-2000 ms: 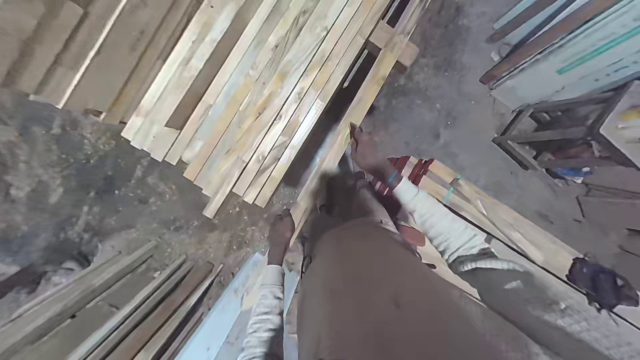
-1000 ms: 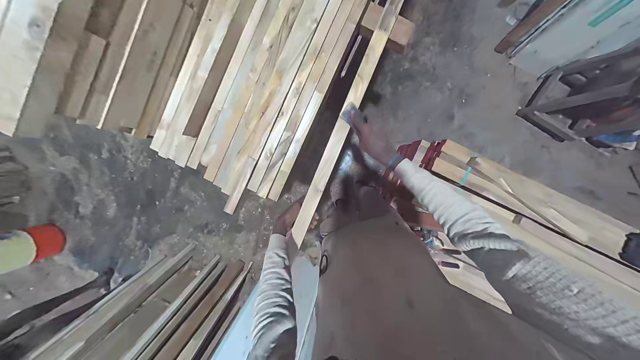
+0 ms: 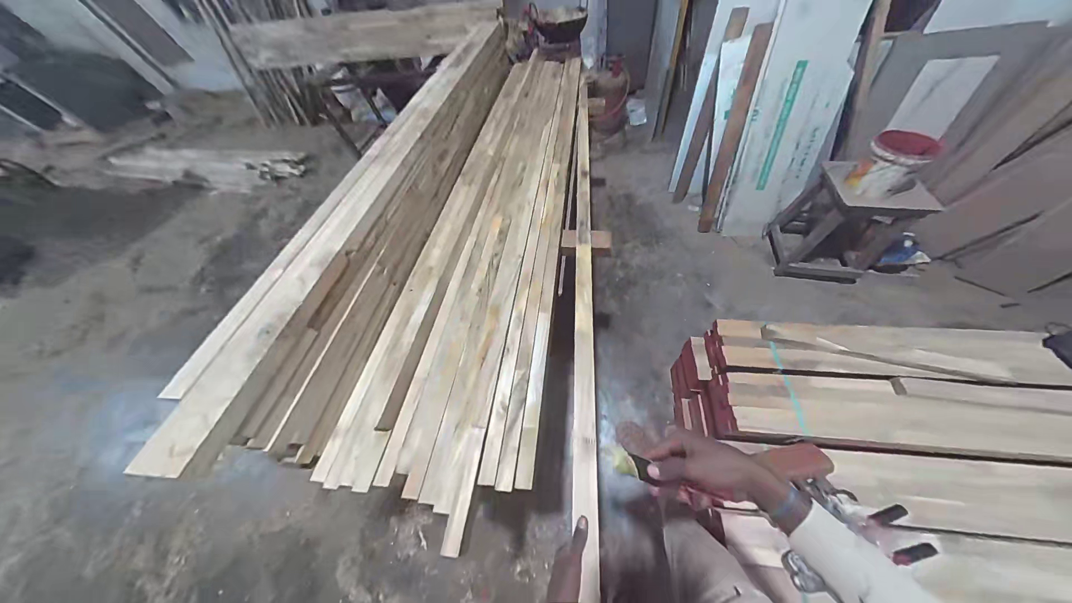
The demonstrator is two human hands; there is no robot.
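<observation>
A long narrow wooden strip (image 3: 584, 335) runs away from me at the right edge of a stack of wooden strips (image 3: 477, 335), with a dark gap between. At the bottom, my left hand (image 3: 569, 565) rests on the strip's near end, thumb on top; its other fingers are hidden. To the right of the strip, my right hand (image 3: 712, 471) is closed around a small dark object (image 3: 642, 467) with a yellowish end, too blurred to name. This hand is apart from the strip.
Red-ended boards (image 3: 846, 410) are stacked at the right, with a tool with a reddish-brown part (image 3: 796, 461) on them. A wooden block (image 3: 599, 243) lies under the strip. A wooden stool (image 3: 888, 199) bears a paint-stained bucket (image 3: 892, 167). Larger planks (image 3: 276, 310) lie at the left.
The view has swung up and along the stack. My right hand was at the strip and is now off it, to its right. My left hand remains at the strip's near end.
</observation>
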